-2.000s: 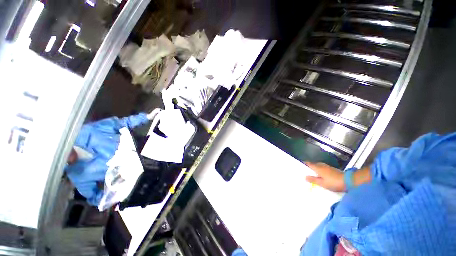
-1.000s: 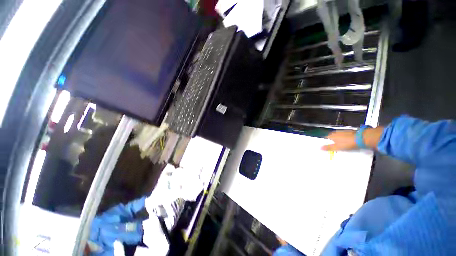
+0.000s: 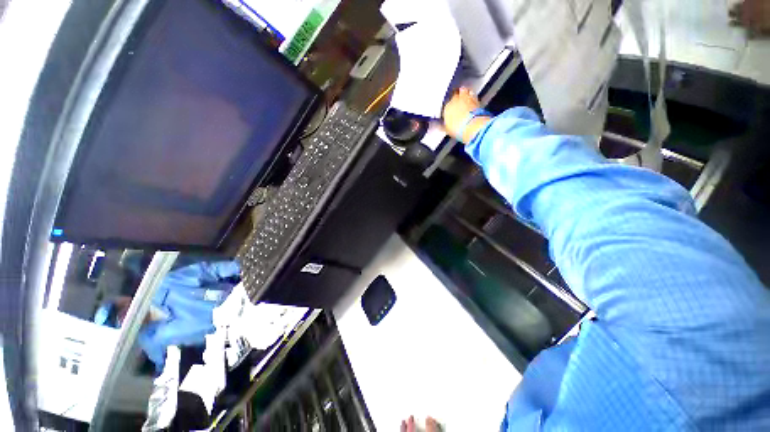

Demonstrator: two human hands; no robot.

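The large white unit [image 3: 431, 337] lies on the roller line, with its small black display panel [image 3: 378, 299] near the far end. My right hand [image 3: 461, 111] is at the shelf's edge, beside a black rounded object [image 3: 403, 126] and hanging white sheets [image 3: 426, 63]. Its fingers are partly hidden, so I cannot tell whether it holds anything. Of my left hand [image 3: 420, 424] only fingertips show, over the unit at the bottom edge. The rest is cut off.
A dark monitor [image 3: 181, 126] and a black keyboard [image 3: 304, 190] on a black computer case [image 3: 346, 245] stand on the shelf beside the unit. White papers [image 3: 245, 329] lie farther along. A person in a blue smock [image 3: 190, 304] is beyond. White strips [image 3: 566, 67] hang over the line.
My right hand has left the unit's edge and reached up to the shelf by the keyboard. My left fingertips have come into view over the unit. The view has shifted towards the monitor.
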